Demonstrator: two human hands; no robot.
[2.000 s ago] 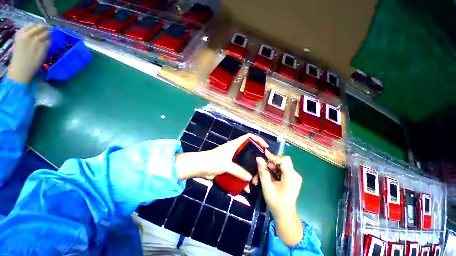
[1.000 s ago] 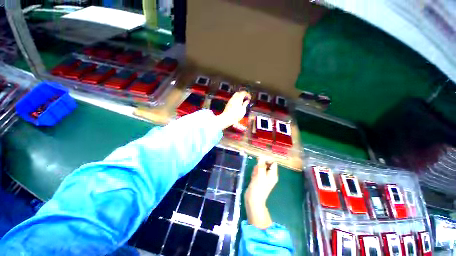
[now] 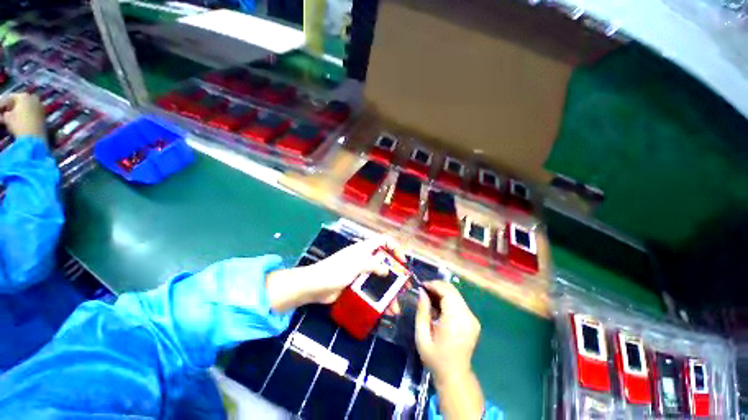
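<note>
My left hand (image 3: 335, 277) holds a red housing (image 3: 358, 315) tilted above the panel tray. The housing's white-framed window (image 3: 380, 285) faces up, with no black panel over it. My right hand (image 3: 447, 328) is just right of the housing and grips a thin dark tool (image 3: 417, 283), its tip near the housing's upper edge. The panel tray (image 3: 329, 361) holds rows of flat black panels under my hands.
A clear tray of red housings (image 3: 477, 235) on tan cardboard stands behind the work. Another housing tray (image 3: 561, 361) is at right, one at back left. A blue bin (image 3: 146, 152) of small red parts is at left, near another person's hand (image 3: 22, 115).
My left hand has come back from the central housing tray with a white-framed housing. Another black-covered housing sits in that tray's front row. My right hand is now beside the held housing.
</note>
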